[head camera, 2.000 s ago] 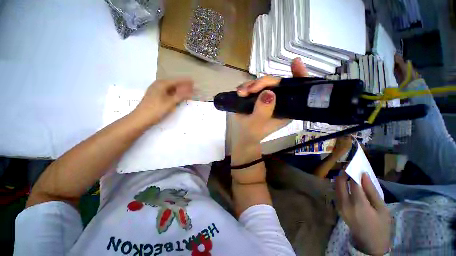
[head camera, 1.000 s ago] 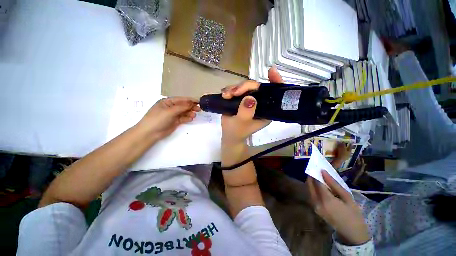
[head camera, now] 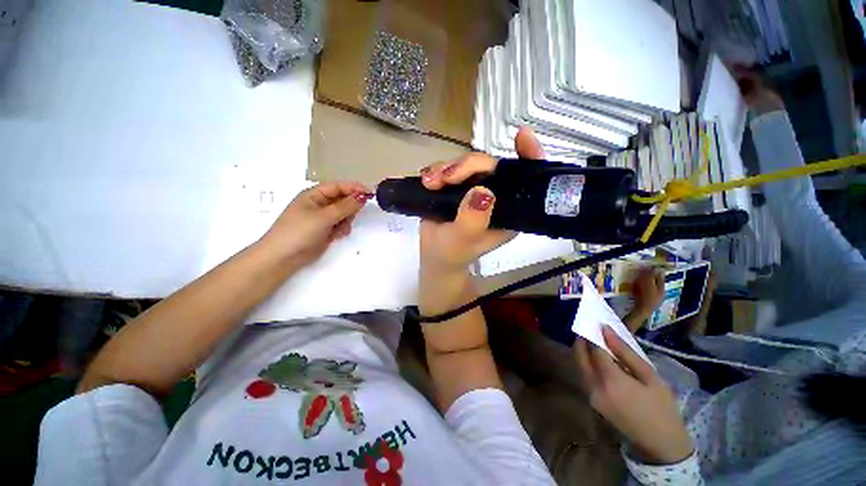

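Note:
My right hand (head camera: 463,214) is wrapped around a thick black electric screwdriver (head camera: 532,195), its narrow end pointing left and its silver-white label facing up. My left hand (head camera: 318,220) has thumb and fingertips pinched together right at the driver's narrow end. A tiny bit of something, likely a screw, shows between them; the detail is too small to be sure. Both hands are above a flat white panel (head camera: 332,285) at the bench's near edge. A clear tray of silver screws (head camera: 395,81) sits on brown cardboard (head camera: 456,57).
A bag of screws (head camera: 275,38) lies at the top left, on white sheeting (head camera: 123,142). Tall stacks of white panels (head camera: 622,57) stand at the back right. A yellow cord (head camera: 779,176) and black cable run from the driver. A neighbour's hand (head camera: 631,389) holds a white sheet at right.
Since two seconds ago, my left hand has moved right and the driver has moved left, so fingertips and driver tip now meet. The neighbour's hand and white sheet have shifted left.

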